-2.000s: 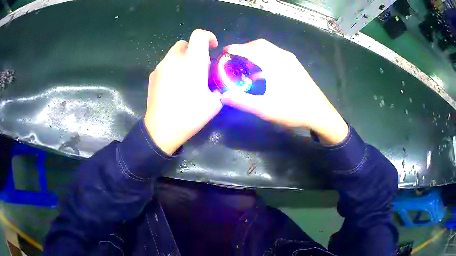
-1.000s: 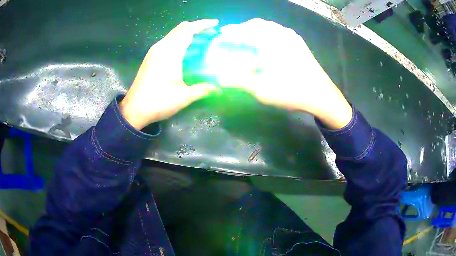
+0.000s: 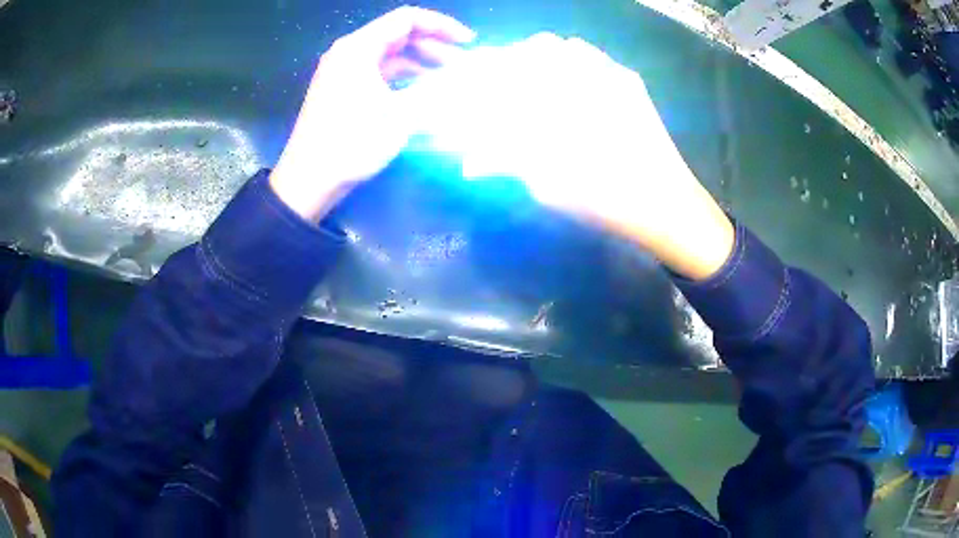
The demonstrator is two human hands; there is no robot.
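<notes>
A round lit unit (image 3: 454, 118) is between my two hands above the bench. Its white and blue glare washes out its outline and the parts joined to it. My left hand (image 3: 347, 121) is around its left side, with the fingers curled at the top. My right hand (image 3: 610, 137) is around its right side, its fingers lost in the glare. Both hands are bare and close together. Whether the unit is one piece or two cannot be told.
The dark-green bench (image 3: 799, 284) has a curved near edge and worn, shiny patches. A pale metal rail (image 3: 810, 95) curves along the far right. Blue stools stand below the bench at the left (image 3: 47, 370) and right (image 3: 934, 454).
The light has gone from pink-purple to green-cyan, then to bright white-blue with wider glare. Both hands have moved up in the picture. The left fingers have curled in since the middle frame.
</notes>
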